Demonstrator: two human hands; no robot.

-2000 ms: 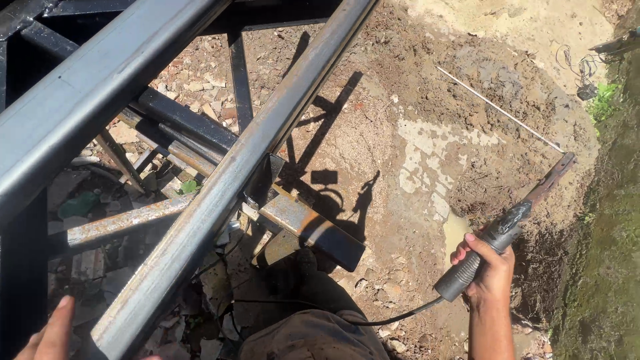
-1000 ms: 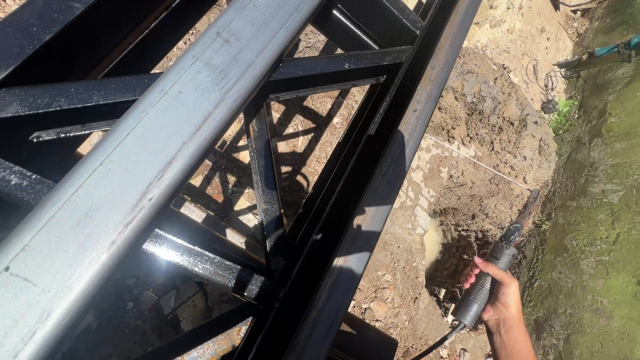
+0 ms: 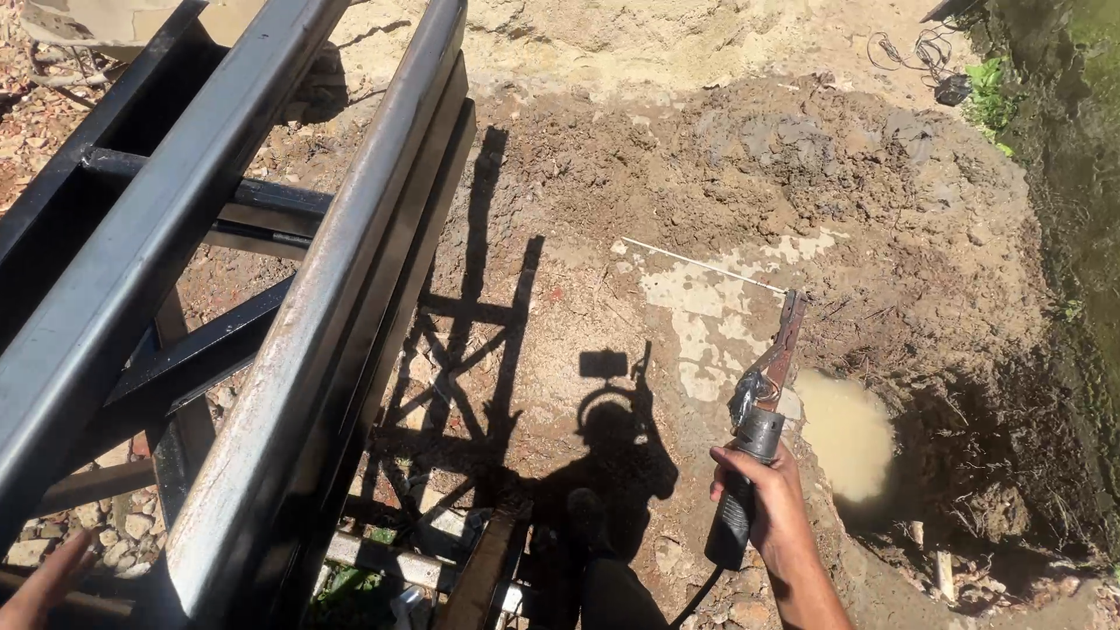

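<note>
My right hand (image 3: 770, 499) grips the black handle of a welding electrode holder (image 3: 754, 420), its rusty jaws pointing up. A thin pale welding electrode (image 3: 700, 262) sticks out to the left from the jaw tip, over the ground. A black cable leaves the handle's lower end. At the lower left edge, my left hand (image 3: 52, 573) shows only in part, its fingers near a rounded steel beam (image 3: 289, 350); whether it touches any metal is unclear. A second grey steel beam (image 3: 149, 227) runs beside that one, with black steel cross members (image 3: 201, 350) below.
A pit with muddy water (image 3: 844, 437) lies right of the electrode holder. A mossy wall (image 3: 1067, 175) borders the right side. Wires (image 3: 919, 52) lie at the upper right. Rubble (image 3: 114, 525) shows beneath the frame. A rusty steel bar (image 3: 486, 569) stands low in the middle.
My left hand, out of view one second ago, is at the lower left edge. The view has shifted strongly. My right hand keeps hold of the electrode holder throughout.
</note>
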